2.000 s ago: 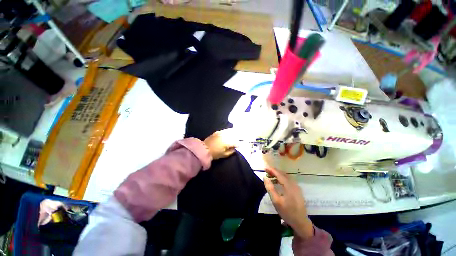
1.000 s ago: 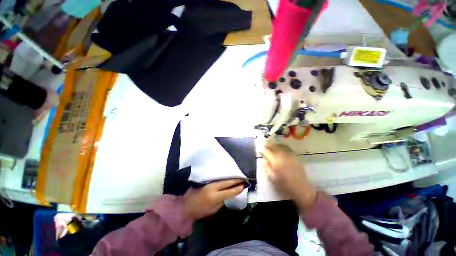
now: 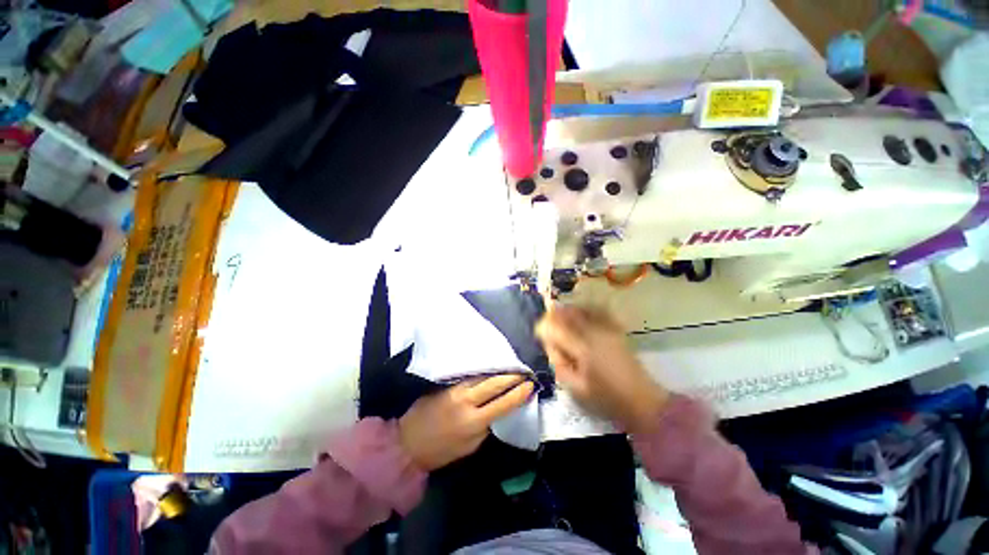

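Note:
A black garment panel [image 3: 376, 374] with a white piece [image 3: 461, 345] folded over it lies on the table in front of the white sewing machine [image 3: 846, 206]. A dark part of the work [image 3: 508, 321] reaches up to the needle area. My left hand [image 3: 461, 421] presses on the near edge of the white piece, fingertips at the fold. My right hand [image 3: 591, 352] is blurred, at the right edge of the work just below the needle area; its fingers are bent and their grip is unclear.
A bright pink holder [image 3: 521, 87] stands before the machine head. Black pieces [image 3: 336, 141] lie at the back left. Cardboard with orange tape [image 3: 163, 314] lies at the left. A blue bin [image 3: 108, 510] is lower left, and a small parts tray [image 3: 913, 314] is right of the machine bed.
The black panel near the needle from two seconds ago is replaced by the folded white and black work. My left hand moved nearer me. In the last second, the hands stay nearly in place while the view shifts.

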